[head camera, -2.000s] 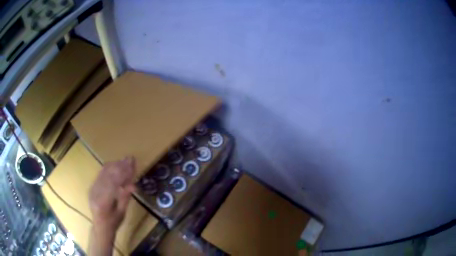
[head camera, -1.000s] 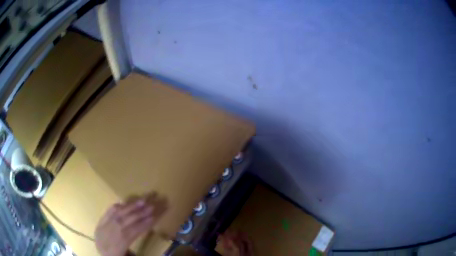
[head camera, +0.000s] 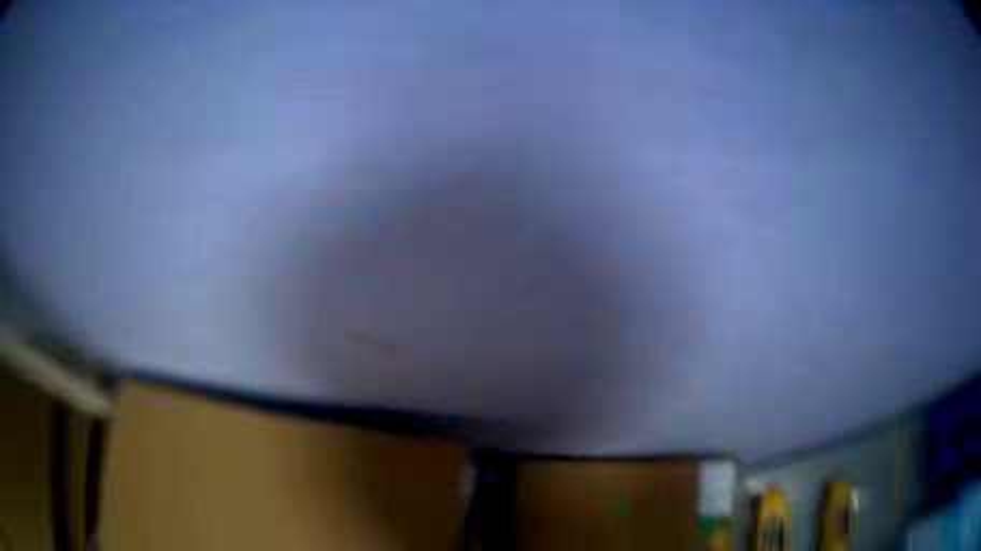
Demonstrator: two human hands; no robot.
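Observation:
The head view is blurred. A tan cardboard sheet [head camera: 269, 474] lies flat at the lower left, below the pale wall. A second cardboard top [head camera: 602, 500] with a white label [head camera: 716, 486] and green marks is at the bottom, right of centre. A dark gap separates the two. What lies under the sheets is hidden. Neither of my hands is in the picture.
A pale bluish wall [head camera: 753, 215] with a broad soft shadow fills most of the view. More cardboard [head camera: 27, 463] stands beside a pale post at the left edge. Two yellow parts [head camera: 772, 522] show low on grey floor at the lower right, with something blue at the far right.
The view has swung up and turned toward the wall. Both hands have left the picture, and so have the round parts. Floor with yellow parts has come into view at the lower right.

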